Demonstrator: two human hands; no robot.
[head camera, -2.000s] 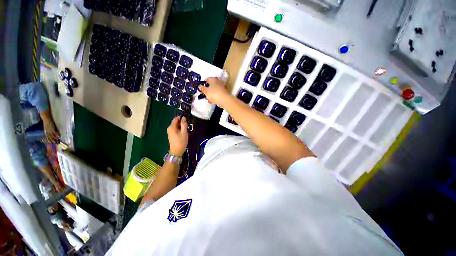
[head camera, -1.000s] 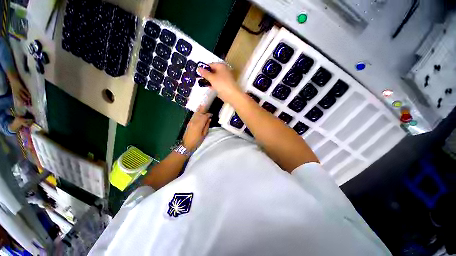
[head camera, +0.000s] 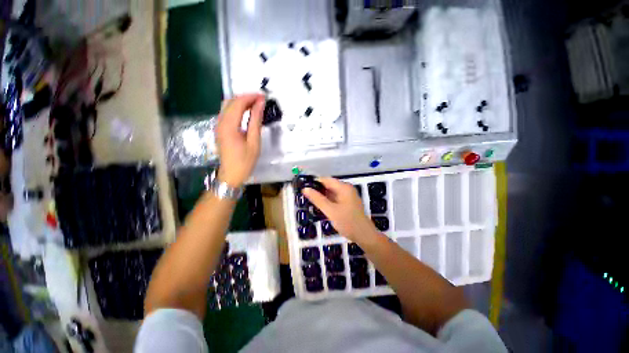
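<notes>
My left hand (head camera: 238, 134) is over the left side of the machine bed, at the white fixture plate (head camera: 286, 89) with small black clamps. A black housing (head camera: 272, 111) is at its fingertips on the plate's lower left; I cannot tell if it is gripped or rests there. My right hand (head camera: 343, 209) is over the top left of the white compartment tray (head camera: 441, 226) and holds a black housing (head camera: 310, 184) between thumb and fingers. Several housings fill the tray's left cells. The white foam sheet (head camera: 264, 267) with rows of housings lies left of the tray.
A thin dark tool (head camera: 376, 94) lies on the machine bed. The second fixture (head camera: 458, 83) with black clamps is at the right. Coloured buttons (head camera: 471, 158) line the front edge. Shiny plastic (head camera: 193, 142) and stacked black parts (head camera: 107, 205) are at the left.
The view has turned to the machine. My left hand has moved up from beside the foam sheet to the fixture plate. My right hand has moved from the foam sheet to over the compartment tray.
</notes>
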